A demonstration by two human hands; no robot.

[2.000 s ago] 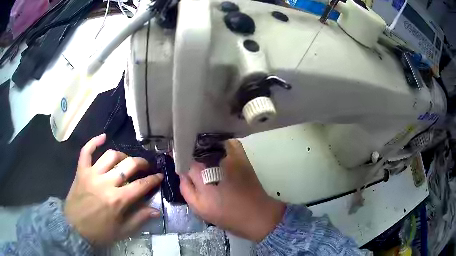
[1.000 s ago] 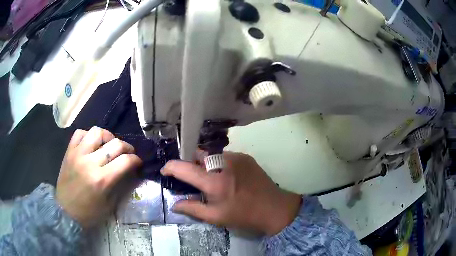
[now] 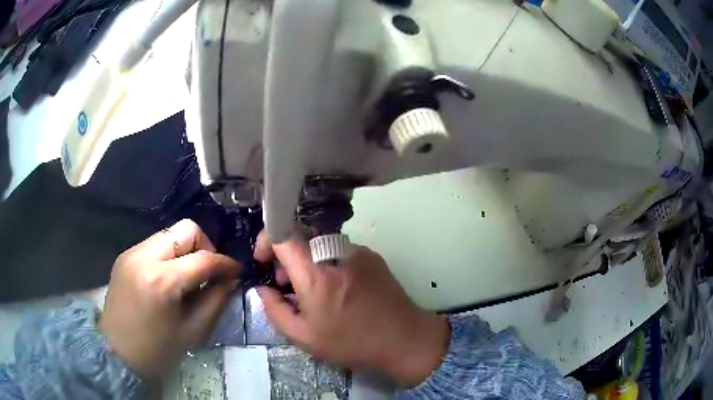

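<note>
The black cloth panel point(image 3: 86, 211) lies flat on the table at the left and runs under the head of the cream sewing machine point(image 3: 500, 109). My left hand point(image 3: 172, 293) is left of the needle area, with thumb and fingers pinched on the dark cloth edge. My right hand point(image 3: 344, 301) is right of it, below the tension knob point(image 3: 330, 248), with its fingertips on the same small dark fold. The fingertips of both hands nearly meet just in front of the machine head. The needle and presser foot are hidden behind the head and my fingers.
A pale lamp or guard arm point(image 3: 98, 125) with a blue round mark reaches over the cloth at upper left. Dark cloth pieces point(image 3: 59, 66) lie behind it. The worn taped bed plate point(image 3: 309, 375) is at the bottom. Pale cloth and colourful items are at the right edge.
My left hand has moved right and down to the fold at the needle area. My right fingers have closed in on the same fold. The view has shifted slightly.
</note>
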